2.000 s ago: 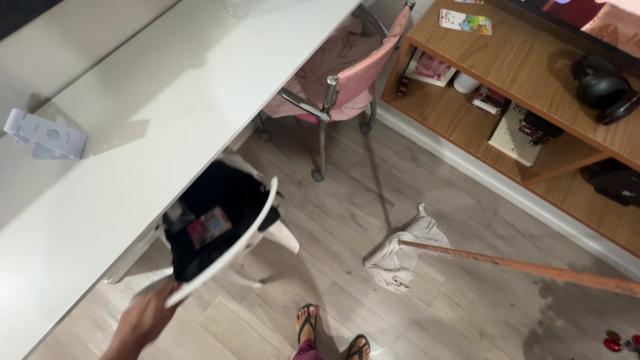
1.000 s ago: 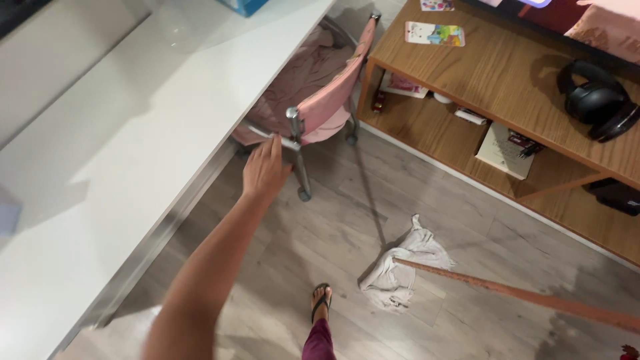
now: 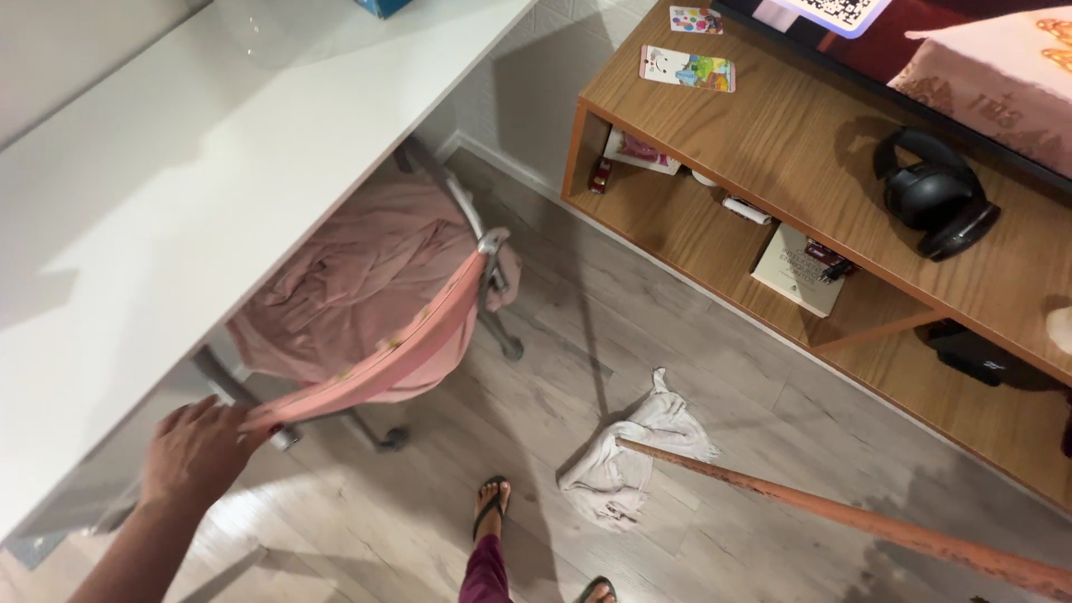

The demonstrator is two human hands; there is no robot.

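My left hand (image 3: 197, 448) grips the near end of the pink backrest (image 3: 377, 356) of a wheeled chair with metal arms. Pink cloth (image 3: 360, 276) lies bunched on the seat, which is partly under the white desk. My right hand is out of the frame. A long orange-brown wooden pole (image 3: 804, 498) slants in from the right edge, its far end on a crumpled whitish cloth (image 3: 632, 465) on the floor; what holds its near end is hidden.
The white desk (image 3: 184, 176) fills the upper left. At the upper right, a wooden TV unit (image 3: 804, 159) carries black headphones (image 3: 930, 193), small cards and a screen (image 3: 988, 75), with a book (image 3: 801, 268) on its shelf. My sandalled feet (image 3: 492, 502) are at the bottom.
My left hand first held a white container with dark contents, then reached to the chair without it. Now it grips the backrest, and the chair has turned and stands closer. The cloth remains on the floor.
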